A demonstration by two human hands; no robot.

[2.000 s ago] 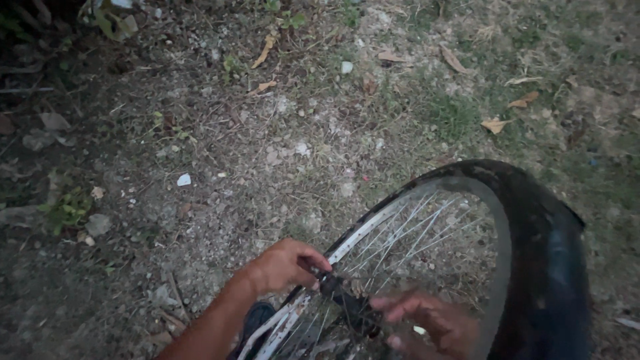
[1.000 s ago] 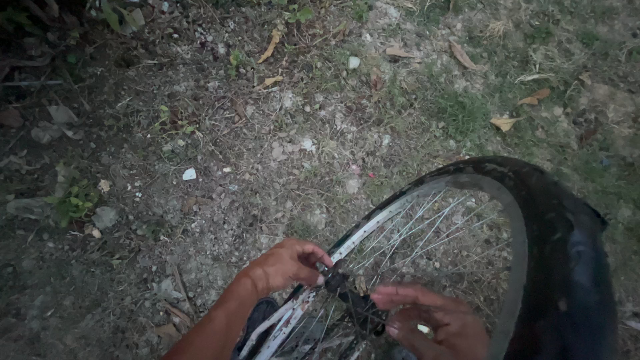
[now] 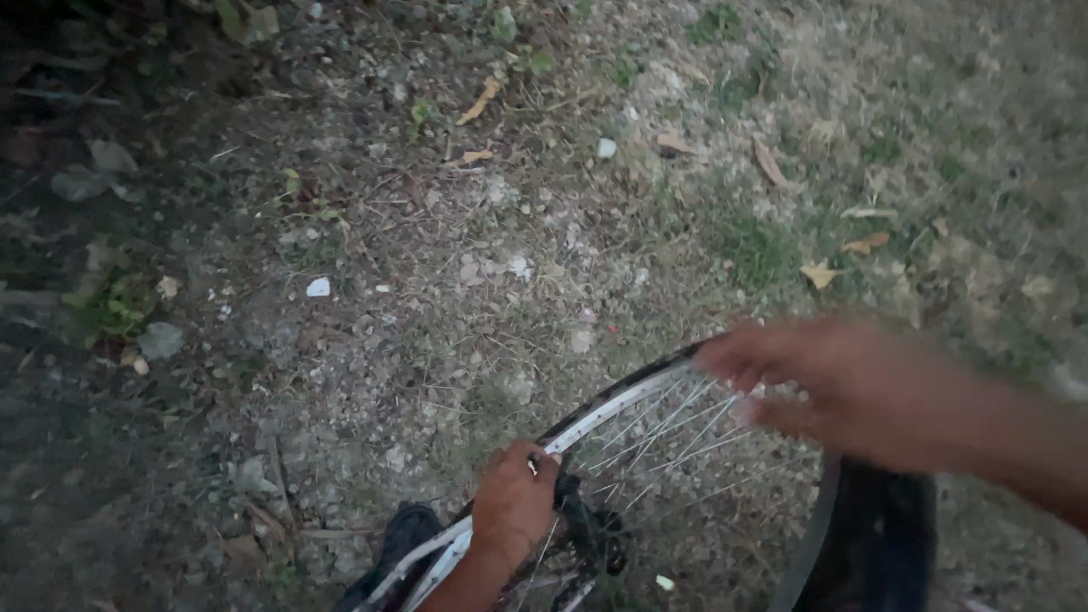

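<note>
My left hand is closed around the white rim of a spoked bicycle wheel at the lower middle. Just right of it is the dark derailleur, whose details are blurred. My right hand, blurred, lies over the far upper part of the wheel, fingers at the rim and tyre; its grip is unclear. Thin metal spokes run below it. The black tyre curves down at the lower right, partly hidden by my right forearm.
A dark shoe stands beside white frame tubes at the bottom. Dry ground bears sparse grass, fallen leaves and a white stone. Darker plants grow at the left.
My right hand has moved from beside the derailleur up and right to the far part of the wheel. My left hand has shifted from the derailleur's edge onto the rim.
</note>
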